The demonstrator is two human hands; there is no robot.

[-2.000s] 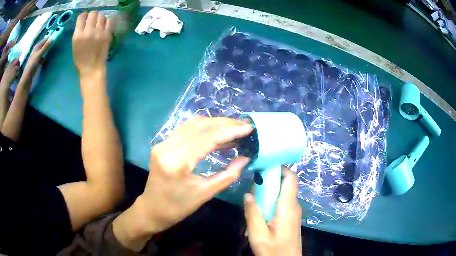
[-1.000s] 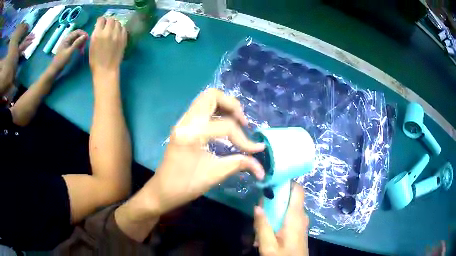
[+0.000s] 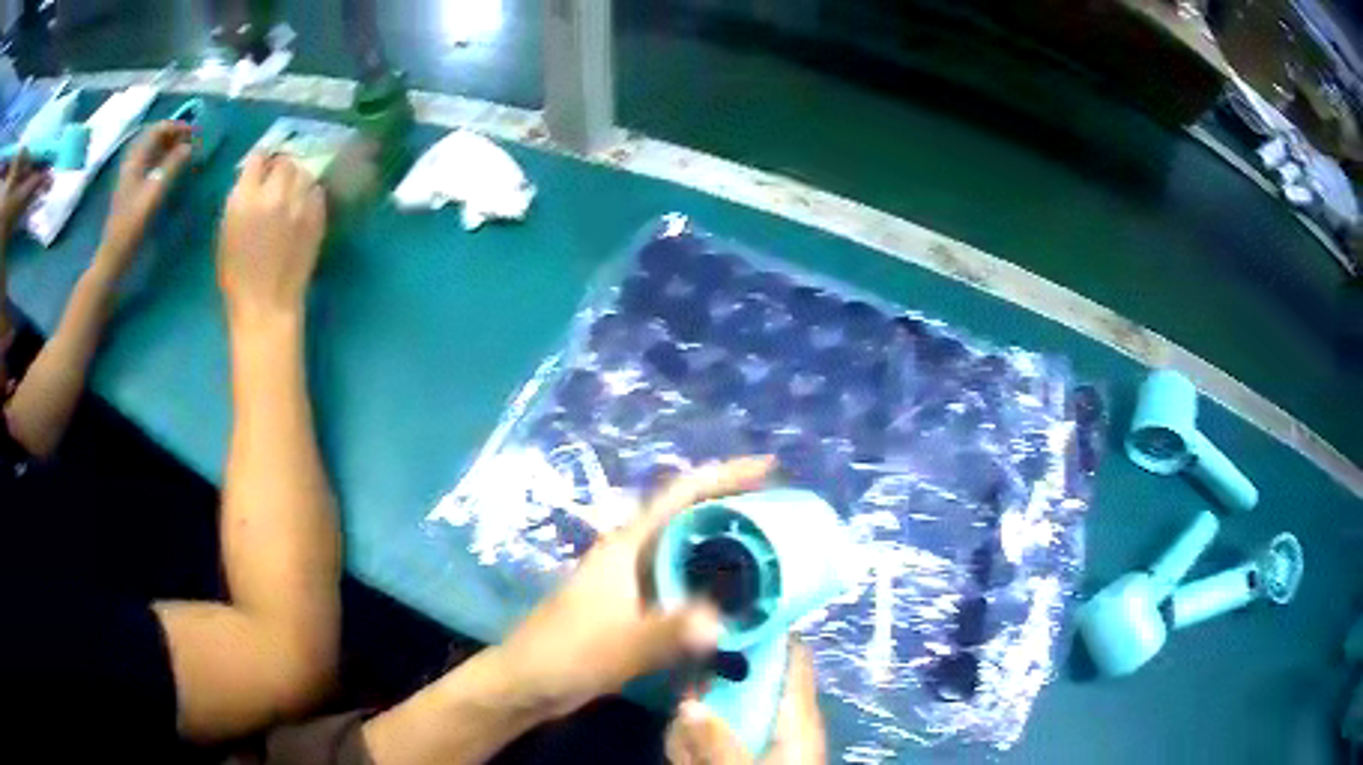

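Note:
A teal handheld fan body (image 3: 815,546) is held in front of me, its open end turned left towards me, with a dark round part (image 3: 721,577) inside the ribbed opening. My right hand (image 3: 758,720) grips the handle, partly cut off by the bottom edge. My left hand (image 3: 606,620) holds the fan head, its blurred thumb at the lower rim and its fingers behind the barrel. A tray of dark round parts (image 3: 703,321) under shiny clear film lies behind the fan; the fan and hands hide part of it.
Teal fan bodies lie at right, one near the rail (image 3: 1163,422) and two closer together (image 3: 1124,625). A crumpled white cloth (image 3: 467,177) lies by the metal post (image 3: 579,75). A neighbour's forearm (image 3: 277,463) reaches across at left, beside a green fixture (image 3: 383,120).
The fan has turned so its opening faces me more, and sits lower. My left hand has moved from fingertips at the opening to around the fan head. The view has tilted up.

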